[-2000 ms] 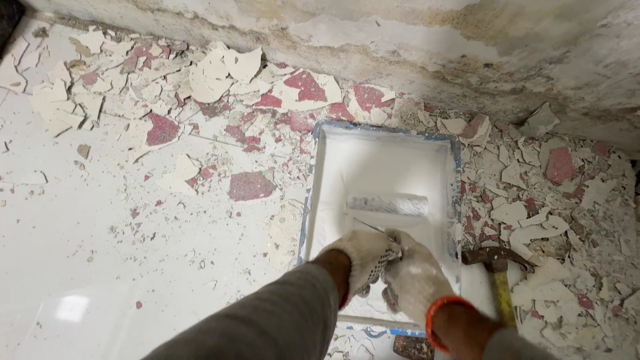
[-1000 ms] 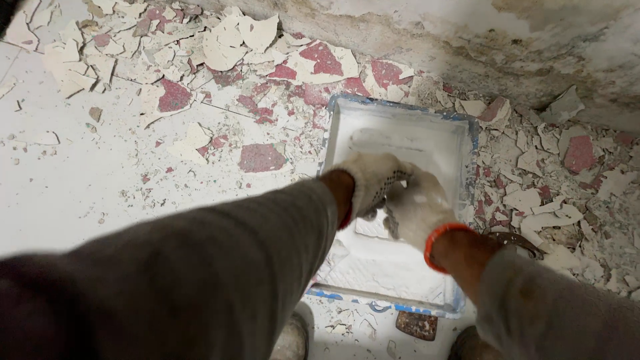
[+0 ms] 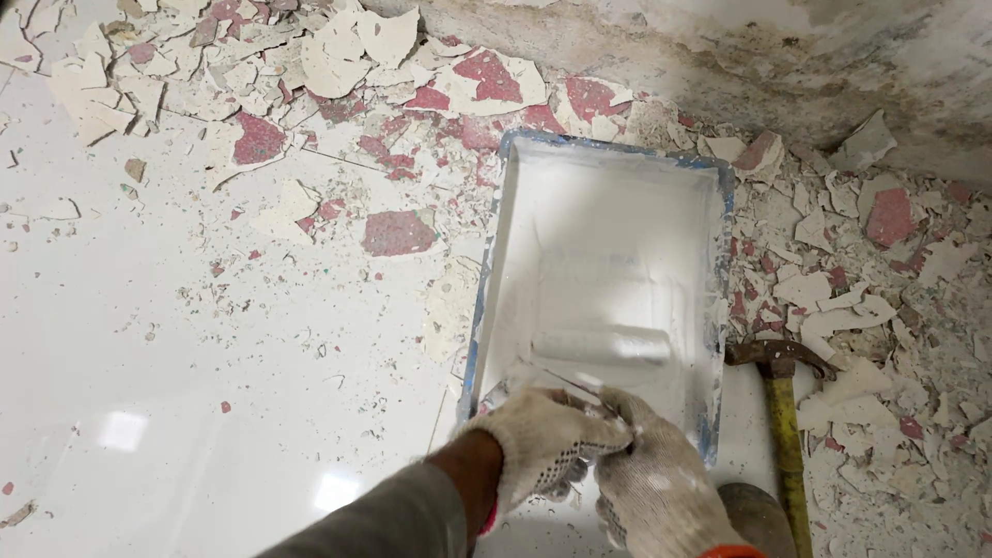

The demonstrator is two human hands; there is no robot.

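Observation:
A blue-rimmed paint tray (image 3: pixel 728 232) coated in white paint lies on the floor. Inside it, a paint roller (image 3: pixel 612 346) covered in white paint rests crosswise. A thin metal rod of the roller frame (image 3: pixel 570 380) runs from near the roller toward my hands. My left hand (image 3: pixel 546 449), in a knitted glove with dotted grip, and my right hand (image 3: pixel 659 473), in a paint-smeared glove, meet over the tray's near end. Their fingers close together around the roller's handle, which is mostly hidden under them.
A claw hammer (image 3: pixel 787 418) with a yellow handle lies right of the tray. Flakes of cream and red paint (image 3: pixel 399 232) litter the glossy floor (image 3: pixel 232 310) along the base of a stained wall (image 3: pixel 697 62). A shoe (image 3: pixel 756 515) shows beside the hammer handle.
Both hands have moved toward the tray's near end. The roller, hidden under them one second ago, shows again. The hammer is more visible now.

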